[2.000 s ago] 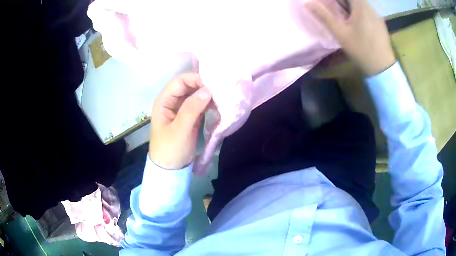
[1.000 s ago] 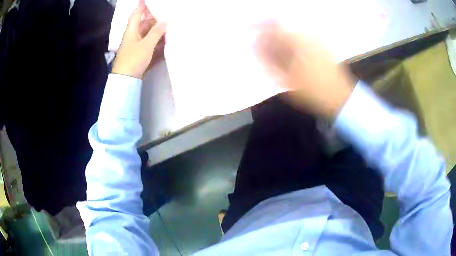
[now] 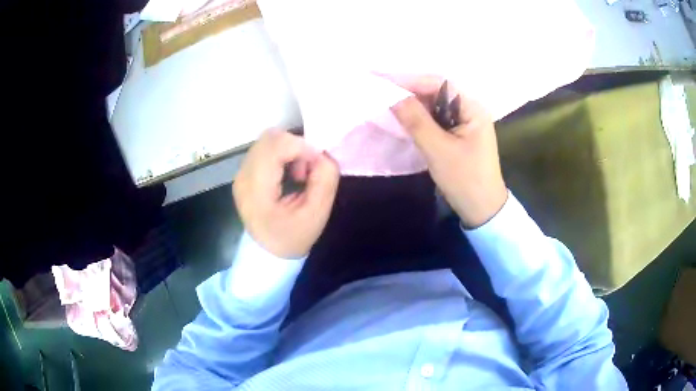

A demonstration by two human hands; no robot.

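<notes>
A pink satin garment [image 3: 443, 38], washed out to white, lies over the table and hangs at its front edge. My left hand [image 3: 286, 191] is slightly blurred, fingers curled at the garment's lower left corner, gripping its edge. My right hand [image 3: 458, 145] pinches the garment's lower edge between thumb and fingers. Dark thread snips [image 3: 445, 107] sit in my right palm, points up. The pink underside shows between both hands.
The white table [image 3: 206, 107] has brown tape [image 3: 164, 42] at left. Black garments [image 3: 53, 137] hang at far left. A pink piece [image 3: 99, 302] lies low left. A yellow-brown box [image 3: 610, 168] stands right. A small dark object [image 3: 634, 15] lies top right.
The garment has been shifted and its lower edge now spans both hands. My left hand has come back down toward me, my right hand has slowed at the edge, and the snips now show.
</notes>
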